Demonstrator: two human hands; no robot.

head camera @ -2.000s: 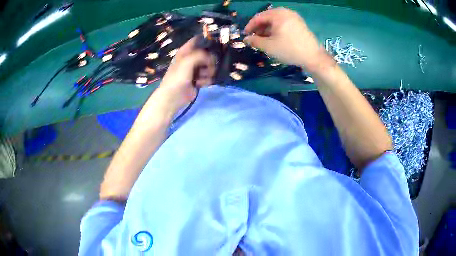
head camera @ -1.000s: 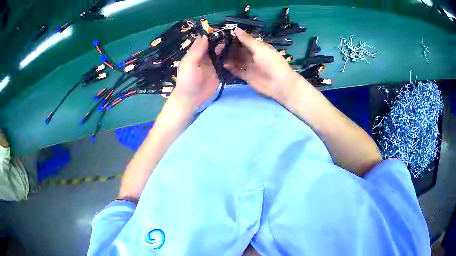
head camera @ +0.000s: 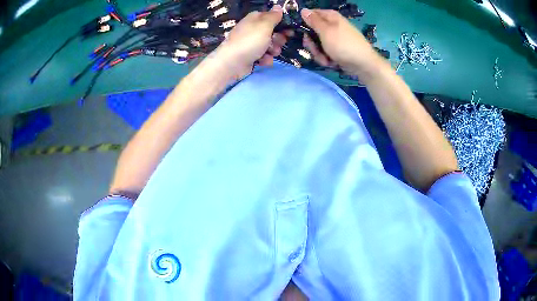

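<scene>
My left hand (head camera: 257, 35) and my right hand (head camera: 335, 36) are close together near the top edge, above the pile. Between their fingertips is a small pale and orange piece (head camera: 289, 7) of a wired unit, and both hands grip it. The unit's dark body is mostly hidden by the fingers. The pile of black wired units (head camera: 194, 29), with cream and orange patches, lies under and around my hands. Blue and red wire ends (head camera: 101, 57) fan out at its left.
A small heap of silvery clips (head camera: 415, 53) lies on the green bench (head camera: 456, 73) right of the pile. A large clip pile (head camera: 476, 141) sits on a dark tray at the right. Blue objects (head camera: 138, 106) and yellow-black tape (head camera: 73, 149) show on the floor at left.
My hands have moved up towards the top edge in the picture, with fingertips now meeting at the small piece. The bench and pile also sit higher in view. The person's pale sleeve at left has gone.
</scene>
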